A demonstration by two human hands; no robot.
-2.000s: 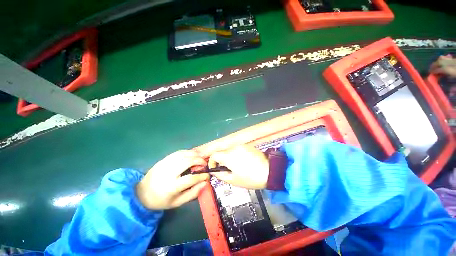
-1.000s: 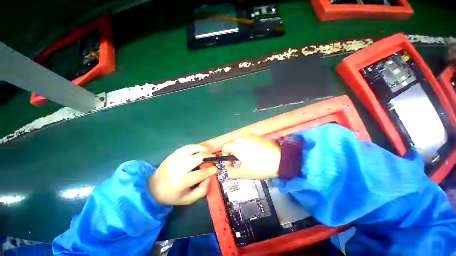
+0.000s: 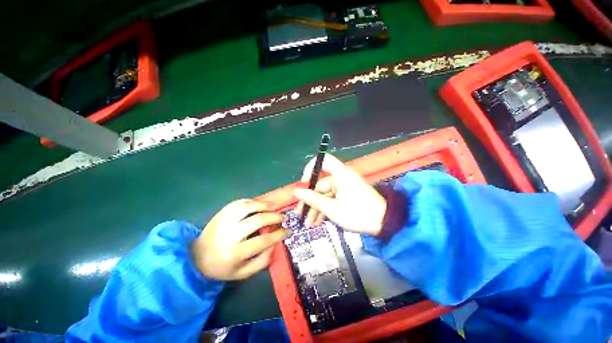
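An open tablet (image 3: 359, 281) lies in a red frame (image 3: 290, 305) in front of me, its silvery board part at the left and a grey battery at the right. My right hand (image 3: 345, 197) is above the tablet's upper left part and holds a thin dark pen-like tool (image 3: 320, 161), tilted, its upper end pointing away from me. My left hand (image 3: 241, 240) is at the frame's upper left corner, fingertips over the board's edge. Whether it pinches a small part cannot be told.
Another framed tablet (image 3: 557, 161) lies at the right. A dark mat (image 3: 392, 107) lies beyond my frame. Past the chipped edge strip (image 3: 248, 107), a bare tablet (image 3: 322, 37) and several red-framed units lie on the green belt. A pale metal post (image 3: 60, 117) crosses at the left.
The dark tool has turned from lying flat between both hands to a steep tilt in my right hand. My right hand has opened out somewhat and no longer touches my left fingertips.
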